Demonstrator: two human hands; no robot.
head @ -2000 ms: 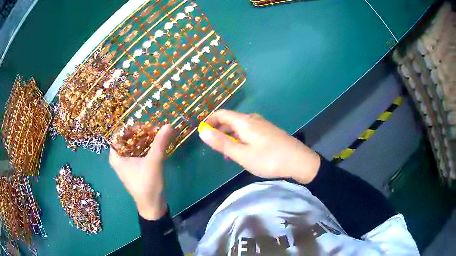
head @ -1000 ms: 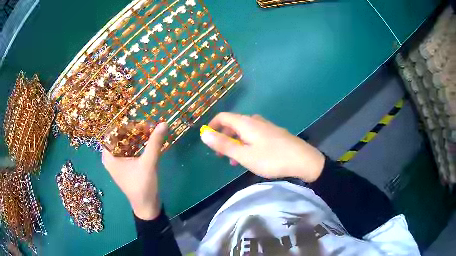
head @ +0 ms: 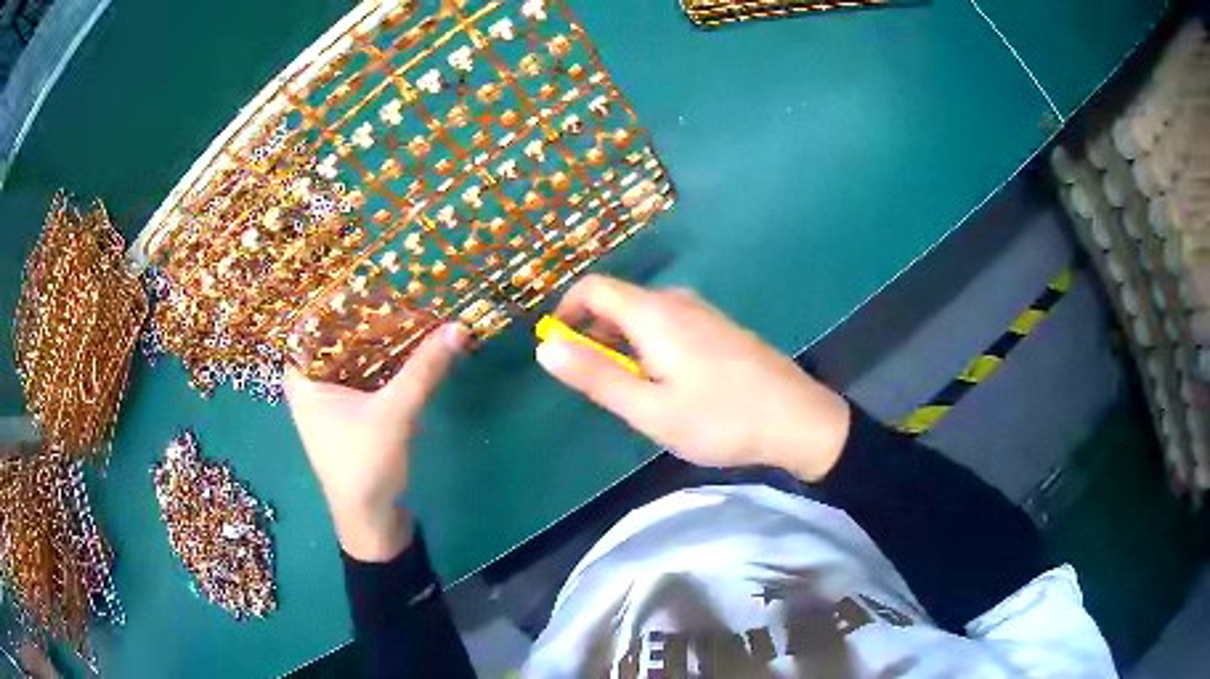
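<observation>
A large gold-copper parts frame (head: 491,159) with rows of small shiny parts is held over the green table, its left part above the large pile of cut parts (head: 232,292). My left hand (head: 365,438) grips its near left corner, the thumb on top and the fingers hidden under it. My right hand (head: 690,378) is closed around the side cutters (head: 591,348), of which mostly a yellow handle shows, close to the frame's near edge. The cutter jaws are hard to make out.
A small oval pile of cut parts (head: 215,531) lies at the lower left. Empty sprues (head: 77,332) are stacked at the far left. An uncut sprue stack (head: 776,8) sits at the far edge. Beige moulded trays (head: 1148,252) and hazard tape (head: 989,356) are at the right, beyond the table edge.
The parts frame has shifted and changed tilt, its right corner now further right. My left thumb has moved slightly right along the near edge. My right hand stays in nearly the same place with the cutters.
</observation>
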